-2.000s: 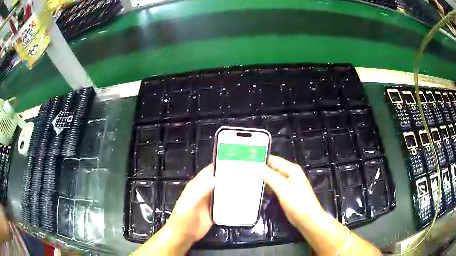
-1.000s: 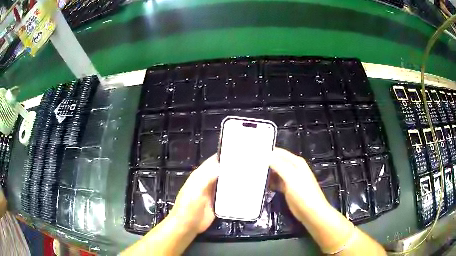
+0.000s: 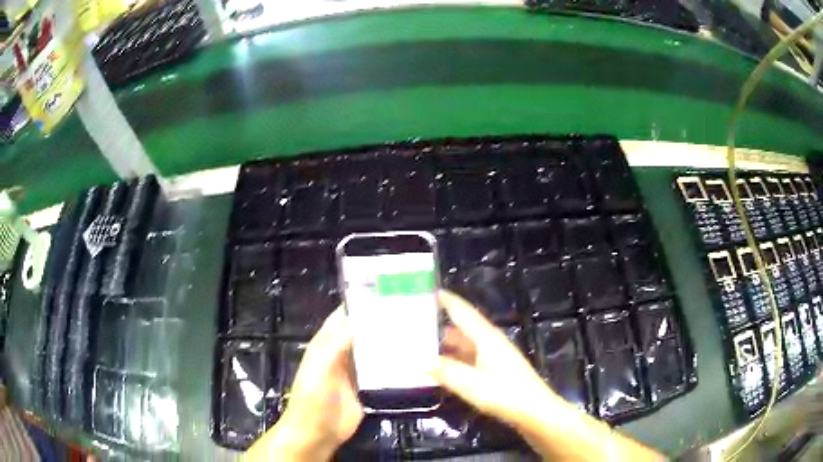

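Observation:
A smartphone [image 3: 393, 329] stands upright in view over the black blister tray [image 3: 505, 271]. Its screen is mostly white with a green block near the top. My left hand [image 3: 323, 388] holds the phone along its left side. My right hand [image 3: 483, 365] is at the phone's lower right edge, its thumb at the screen's edge; the fingers behind the phone are hidden. The black tray has rows of rectangular pockets and lies under both hands.
Ribbed dark stacked parts [image 3: 77, 298] with a diamond label and a clear blister tray [image 3: 135, 361] lie left. A filled parts tray [image 3: 753, 271] lies right, crossed by a yellow cord [image 3: 742, 212]. The green conveyor belt [image 3: 451, 81] runs behind. A yellow card [image 3: 50, 77] hangs upper left.
The phone and both hands have moved left in the picture. The screen has gone from green and white to all white, and now shows a green block again. The view has shifted slightly.

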